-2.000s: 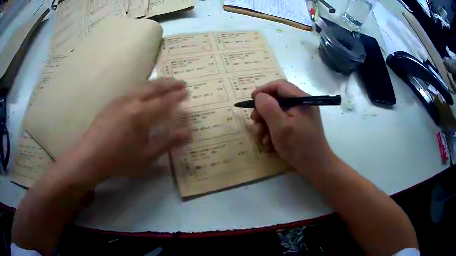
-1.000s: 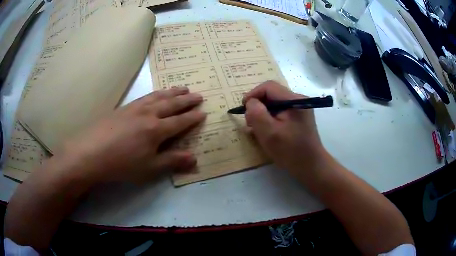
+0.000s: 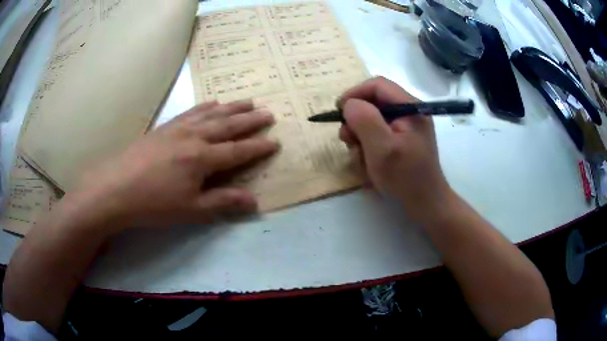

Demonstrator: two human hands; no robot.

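A tan printed ticket sheet (image 3: 279, 60) with two columns of ruled boxes lies on the white table in front of me. My left hand (image 3: 193, 156) lies palm down with fingers spread over the sheet's lower left part. My right hand (image 3: 393, 143) grips a black pen (image 3: 426, 107) over the sheet's right column. The pen tip points left, near the gap between the columns; I cannot tell whether it touches the paper. The hands hide parts of the lower boxes.
A plain kraft sheet (image 3: 100, 86) overlaps printed sheets (image 3: 30, 200) at the left. At the right are a dark grey round container (image 3: 451, 40), a black phone (image 3: 498, 70), a large black stapler (image 3: 556, 86) and a red-and-white item (image 3: 586, 181). The table's red edge (image 3: 253, 293) curves nearby.
My left hand has come down flat on the sheet. The sheets now sit higher in the view. The pen tip has shifted up in the picture since one second ago.
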